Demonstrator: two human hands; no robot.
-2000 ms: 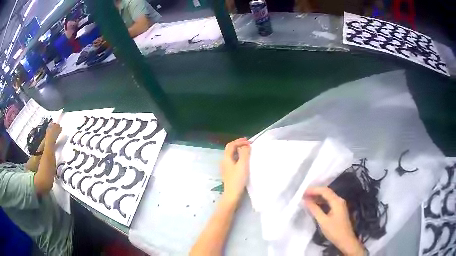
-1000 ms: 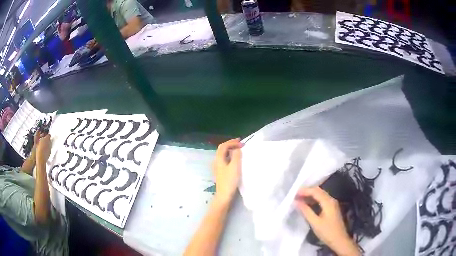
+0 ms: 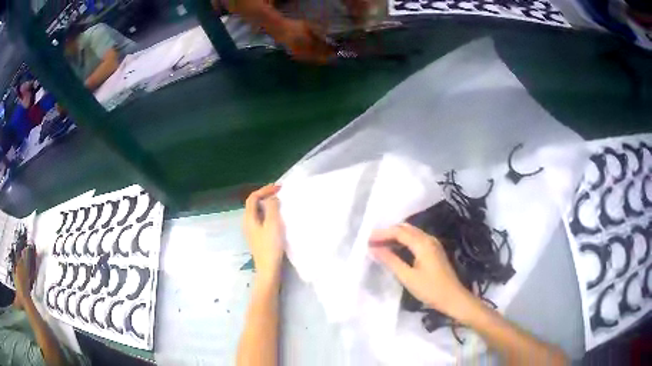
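A milky white foam sheet or bag [image 3: 457, 107] lies over the bench edge and the green belt, with a folded white layer at its left part. My left hand [image 3: 266, 227] holds its left edge between thumb and fingers. My right hand [image 3: 416, 266] pinches the folded white layer near its middle, thumb and fingertips together. A tangled heap of black curved parts [image 3: 468, 239] lies on the sheet, beside and partly behind my right hand. One loose black curved part [image 3: 520, 168] lies on the sheet above the heap.
White layout boards with rows of black crescents lie left [image 3: 107, 264] and right [image 3: 618, 236]. The green belt [image 3: 214, 136] runs behind, with a green post [image 3: 93, 107]. Another person's hands [image 3: 300, 39] reach over the belt's far side. A neighbour's hand [image 3: 25, 271] is at far left.
The view has shifted right, so the scene sits further left. Another person's hands have appeared across the belt. The dark can is no longer visible. My hands keep their hold on the sheet.
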